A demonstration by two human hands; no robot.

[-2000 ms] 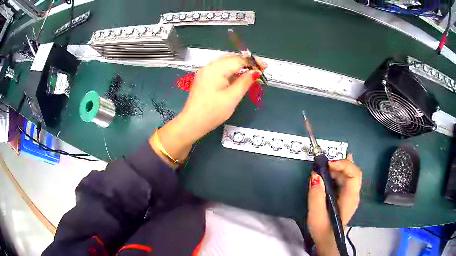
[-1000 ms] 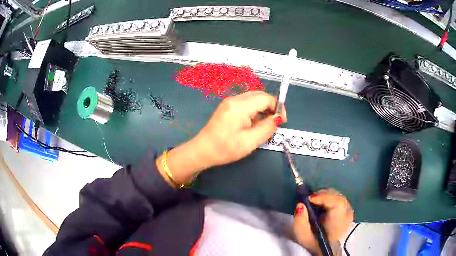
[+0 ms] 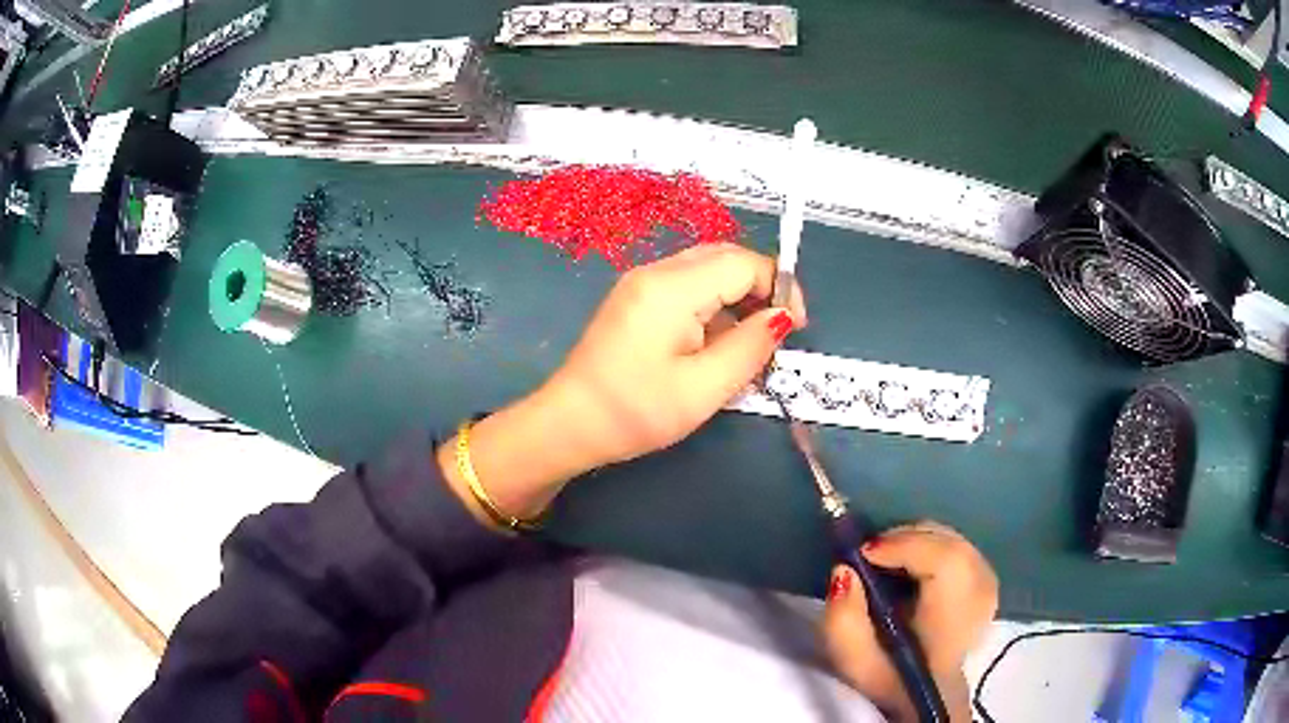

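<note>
A narrow white-silver strip board [image 3: 912, 404] with a row of dark-ringed round parts lies flat in front of me; its left part is hidden behind my left hand. My left hand [image 3: 679, 339] is shut on tweezers [image 3: 793, 212], whose pale wide end points up; their tips are hidden by my fingers. My right hand [image 3: 912, 607] is shut on the black handle of a soldering iron [image 3: 834, 511]. The iron's thin tip is at the board's near-left part, close beneath my left fingers. Whether it touches cannot be told.
A red wire heap [image 3: 608, 212] lies beyond my left hand, black wires [image 3: 332, 269] and a green-rimmed solder spool [image 3: 262, 293] left. A metal rail [image 3: 905, 209] crosses behind. Stacked boards [image 3: 371, 96] stand far left. A fan [image 3: 1131, 261] and dark holder [image 3: 1142, 473] are right.
Since two seconds ago, my left hand has moved from the red wires down to the board. The iron's tip has moved left along the board, shifting slightly further left in the last second.
</note>
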